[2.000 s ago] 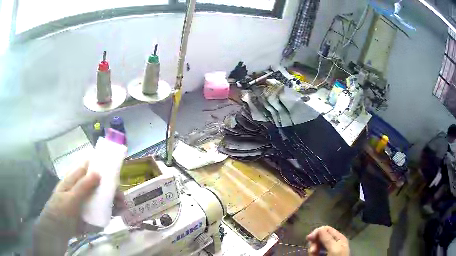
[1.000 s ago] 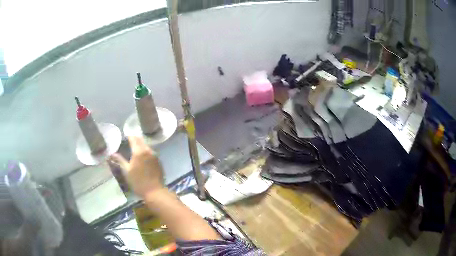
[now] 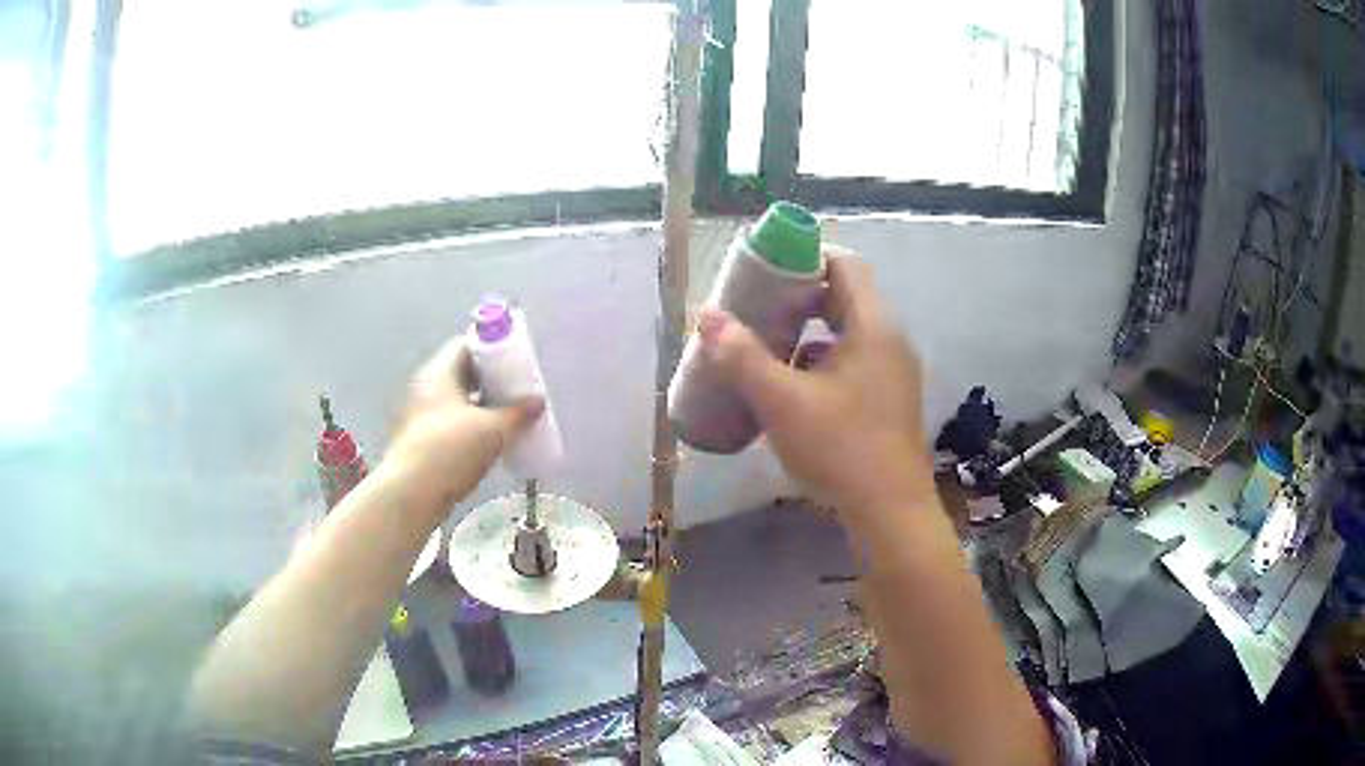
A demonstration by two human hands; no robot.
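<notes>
My left hand (image 3: 457, 412) holds the white thread cone with a purple tip (image 3: 514, 382) upright and slightly tilted, just above the bare spindle of a round white tray (image 3: 579, 576) on the thread stand. My right hand (image 3: 838, 382) holds the grey-beige thread cone with a green tip (image 3: 744, 322), tilted, to the right of the stand's pole (image 3: 669, 344). A cone with a red tip (image 3: 340, 461) stands on the tray at the left, partly hidden by my left forearm.
Two dark cones (image 3: 484, 647) stand below the trays. Stacked grey and black cut pieces (image 3: 1130, 599) lie at the right, near a white machine table (image 3: 1231, 561). A window (image 3: 943, 105) is above the wall.
The view has risen toward the window. The green-tipped cone has left its tray and is in my right hand. The white cone has moved from the lower left to above that tray's spindle.
</notes>
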